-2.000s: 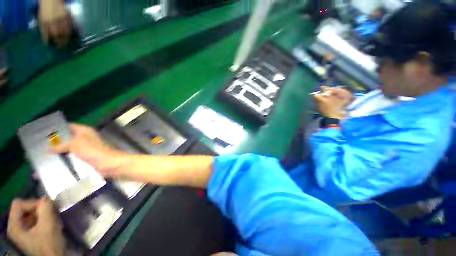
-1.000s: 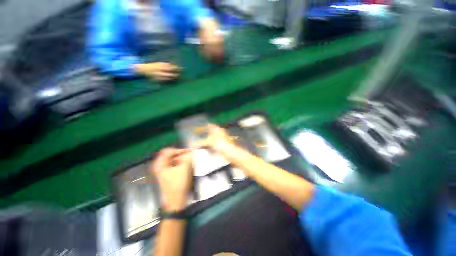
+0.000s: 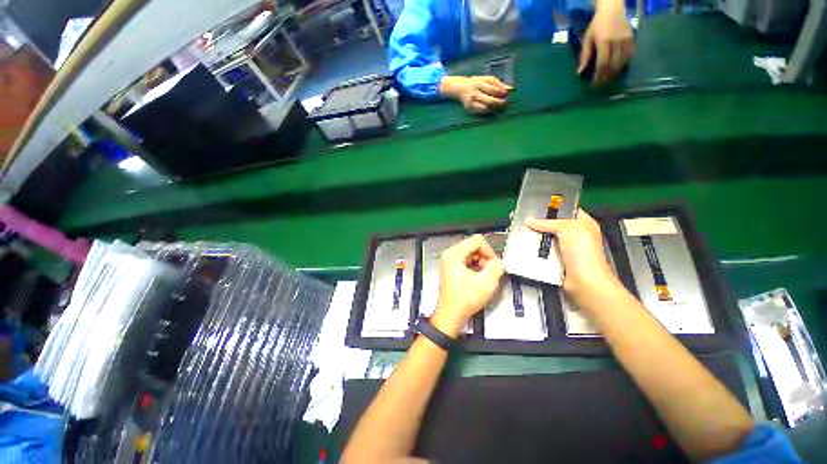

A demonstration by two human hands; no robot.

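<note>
My right hand (image 3: 580, 249) grips a silver display module (image 3: 530, 249) by its right side, thumb on its back near the black flex cable (image 3: 549, 237) with the orange end. The module is held tilted above the black foam tray (image 3: 580, 346), which holds several silver modules (image 3: 671, 272). My left hand (image 3: 471, 281) is at the module's lower left corner, fingers curled together; whether it pinches the edge or a thin film cannot be told. A black band is on my left wrist.
A tall stack of clear blister trays (image 3: 236, 353) stands at left, with white sheets (image 3: 104, 317) beside it. A crumpled white cloth (image 3: 326, 385) lies next to it. A black mat (image 3: 544, 417) is under my forearms. A white-edged holder (image 3: 784, 353) is at right. A person's hands (image 3: 481, 92) are across the belt.
The view has swung left from the neighbouring worker to the blister stack and tray. My left hand has come to the module's lower corner; my right hand still holds the module.
</note>
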